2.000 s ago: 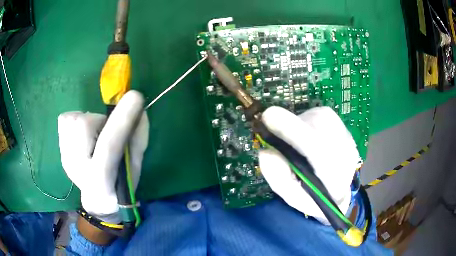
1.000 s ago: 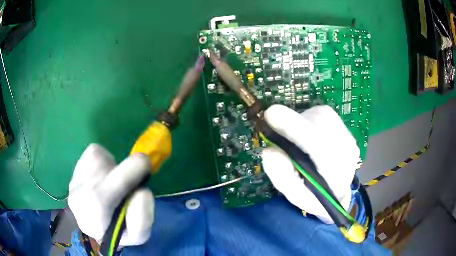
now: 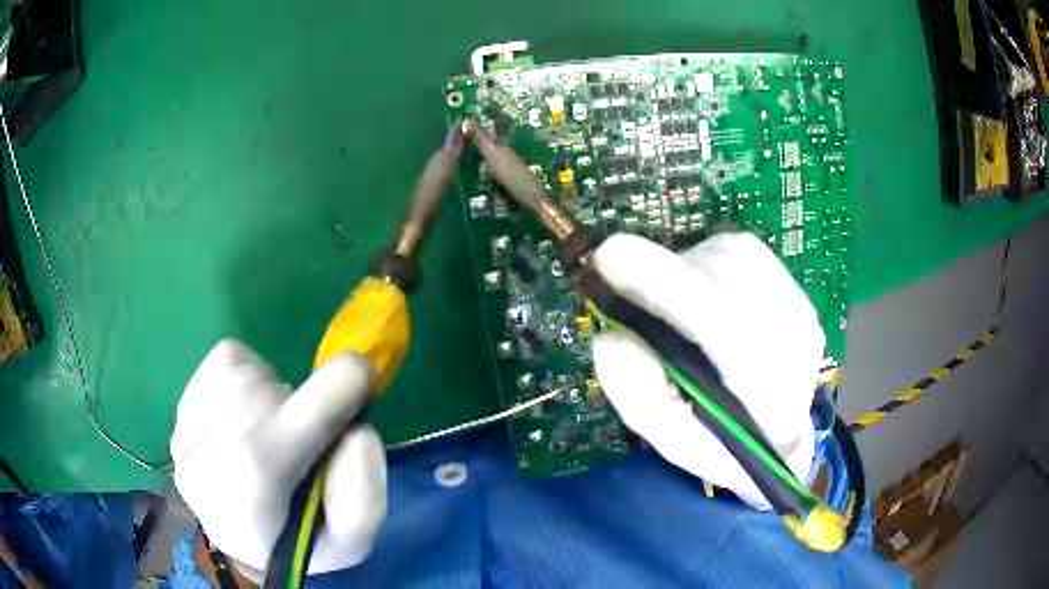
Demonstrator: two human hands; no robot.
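Observation:
My left hand [image 3: 282,460], in a white glove, holds a soldering iron with a yellow collar [image 3: 366,336]. Solder wire [image 3: 483,423] runs from this hand over the lower left of the green circuit board [image 3: 748,270]. My right hand [image 3: 713,357], also gloved, holds a second soldering iron [image 3: 535,198] over the board. The two tips meet or nearly meet at a joint near the board's upper left corner, below a white connector [image 3: 500,52]. The right hand hides part of the board's lower right. Whether the tips touch the joint cannot be told.
The board lies on a green mat [image 3: 265,150]. A black iron stand with a yellow pad [image 3: 989,150] is at the upper right. A black object [image 3: 46,69] is at the upper left. Cardboard [image 3: 920,506] and yellow-black tape [image 3: 932,380] show beyond the mat at lower right.
The left iron has swung from pointing up beside the board to the joint by the right tip. The wire has dropped from that joint to the board's lower left. The right hand has barely moved.

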